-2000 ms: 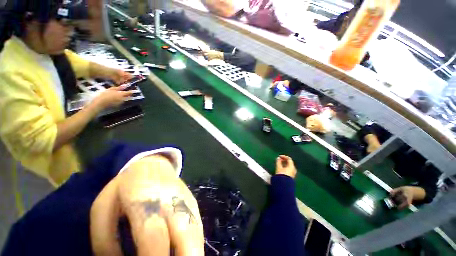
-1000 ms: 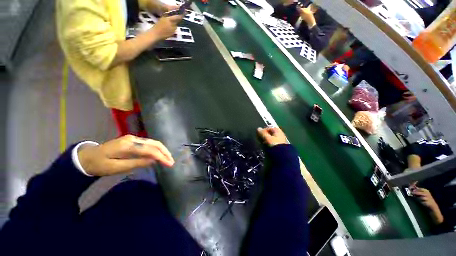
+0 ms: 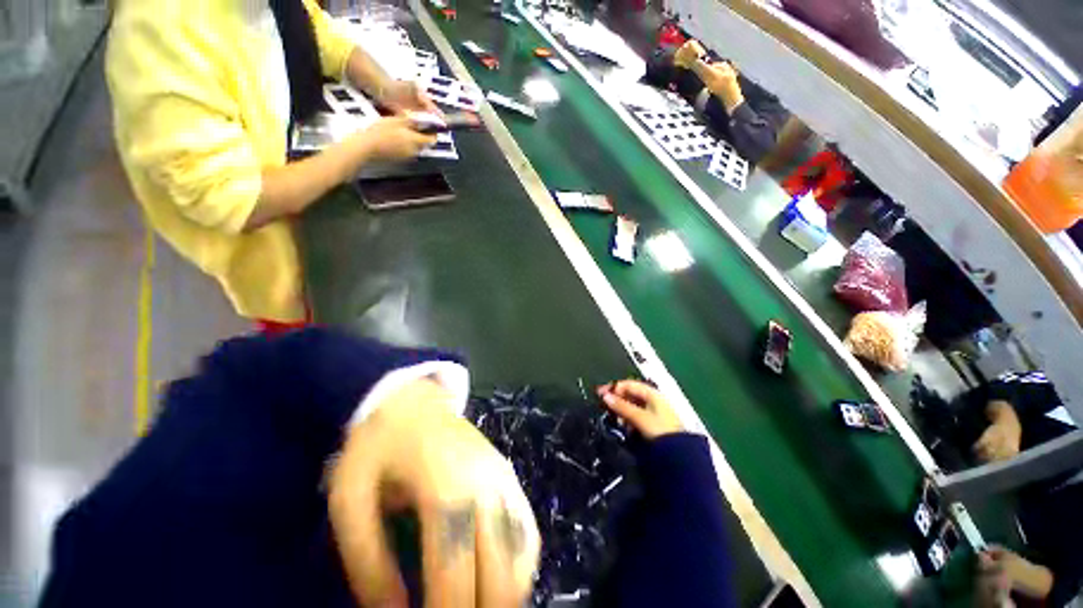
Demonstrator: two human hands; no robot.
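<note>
A loose pile of thin black cable-like strips [image 3: 568,457] lies on the dark green bench top in front of me. My left hand [image 3: 445,511] is large and blurred over the pile's left side, its fingers pointing down. Its fingertips are cut off or hidden, so I cannot tell if it holds anything. My right hand [image 3: 639,407] is at the pile's far right edge, beside the cream rail. Its thumb and finger are close together, with a small dark spot at the tips; I cannot tell if it is a strip.
The green belt [image 3: 724,344] beyond the rail [image 3: 594,279] carries several small phone units [image 3: 624,239]. A person in yellow [image 3: 190,131] works at the left beside a dark phone [image 3: 406,190]. Other people's hands show across the belt. Part of a dark phone [image 3: 784,597] shows at the bottom edge.
My left hand has moved right from beside the bench to over the pile. My right hand sits slightly lower in view. The view has shifted, and the belt units appear lower.
</note>
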